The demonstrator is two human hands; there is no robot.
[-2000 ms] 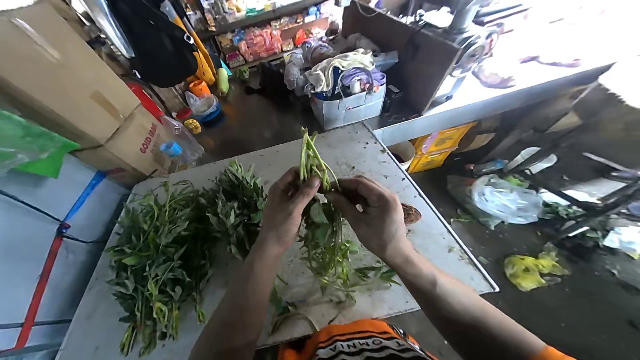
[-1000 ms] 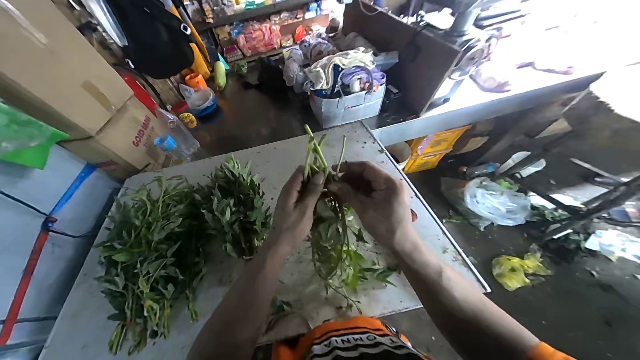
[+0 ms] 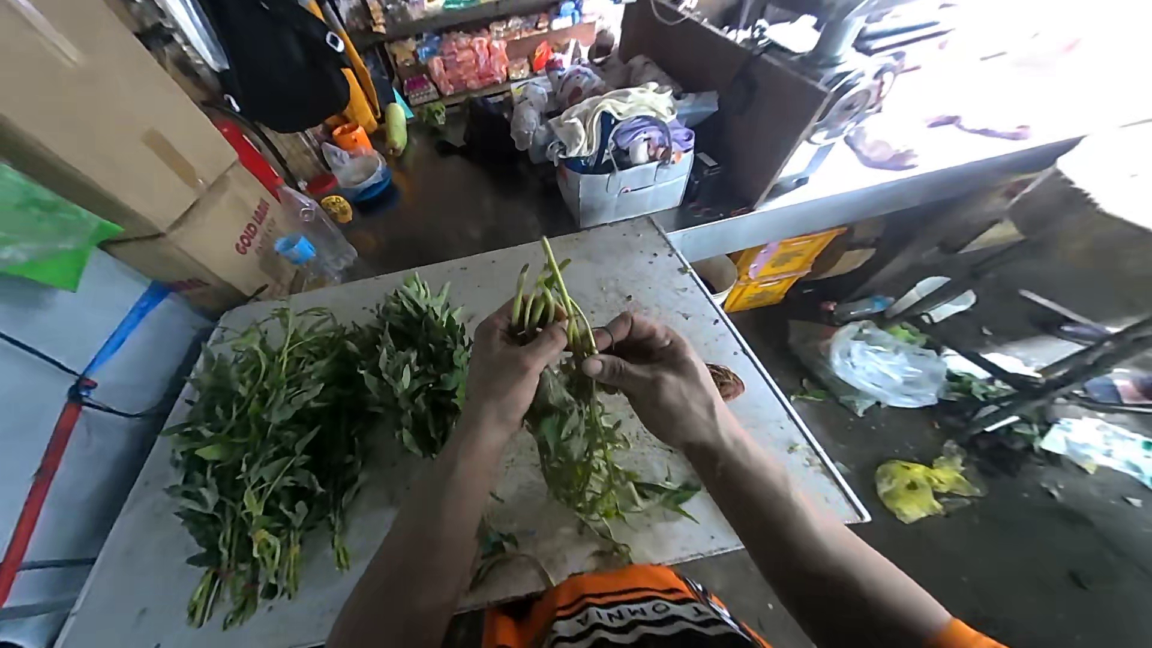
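Observation:
My left hand (image 3: pixel 515 358) grips a bunch of leafy green stems (image 3: pixel 585 450) near the cut ends, which point up while the leaves hang down. Close beside it, my right hand (image 3: pixel 650 376) pinches the same stems, and a thin dark loop shows at its fingers. Left of my hands a smaller leafy bundle (image 3: pixel 418 360) lies on the white tabletop (image 3: pixel 612 261). A larger pile of leafy greens (image 3: pixel 270 450) lies farther left. Partly behind my right hand is a reddish-brown bundle (image 3: pixel 725 382), too hidden to name.
Cardboard boxes (image 3: pixel 243 234) and a clear plastic bottle (image 3: pixel 319 229) stand at the left. Beyond the table is a white bag of cloths (image 3: pixel 630 189). Yellow crates (image 3: pixel 778 270) sit under the counter at right. Plastic bags (image 3: pixel 886 364) and a yellow bag (image 3: pixel 922 486) lie on the floor.
My right hand's fingers have shifted on the stems, with the thumb and forefinger now showing. The left hand keeps hold of the bunch.

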